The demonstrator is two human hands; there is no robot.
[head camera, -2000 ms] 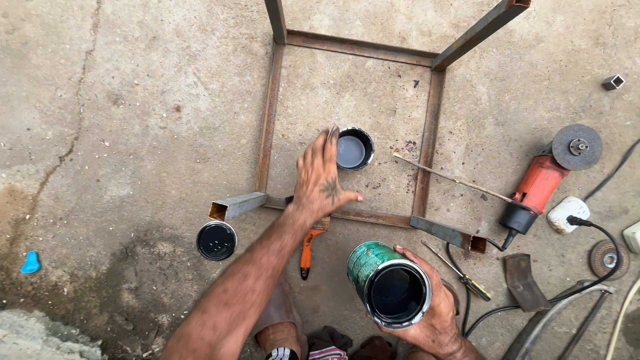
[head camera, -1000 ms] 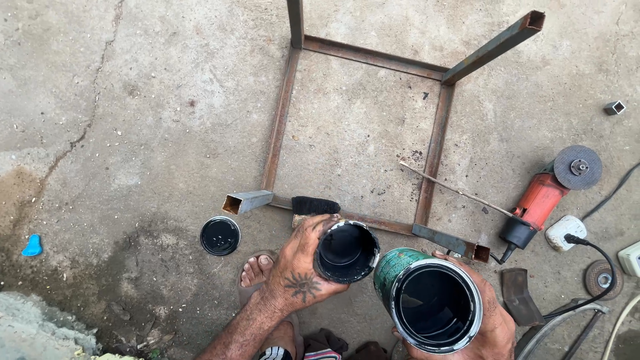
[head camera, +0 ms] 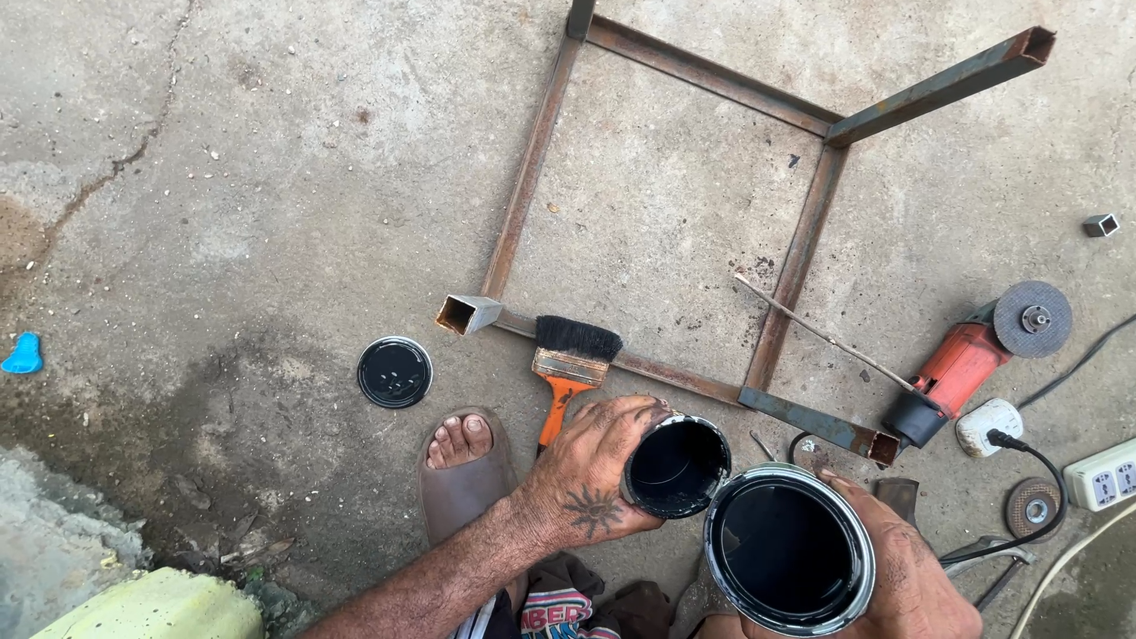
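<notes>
My left hand [head camera: 590, 484] grips a small can [head camera: 676, 467] whose inside is coated dark, tilted toward the larger can. Around the larger paint can [head camera: 788, 550], which holds dark paint, my right hand [head camera: 896, 568] is closed; the two rims are side by side, nearly touching. Beyond my left hand a wide paintbrush [head camera: 568, 368] with black bristles and an orange handle rests against the near bar of a rusty steel frame [head camera: 688, 75]. The frame has square-tube legs standing up at its corners. A round paint can lid [head camera: 395, 372] lies left of the brush.
At the right are an angle grinder [head camera: 963, 364], a thin stick [head camera: 825, 337], a white socket [head camera: 988, 426], a power strip [head camera: 1103, 475], a loose disc [head camera: 1035, 508] and cables. A short tube offcut [head camera: 1100, 225] lies farther off. A sandalled foot [head camera: 466, 470] is below the lid.
Two seconds ago the small can stood on the ground inside the frame, with my left hand beside it, open. It is now held next to the larger can, which my right hand still holds.
</notes>
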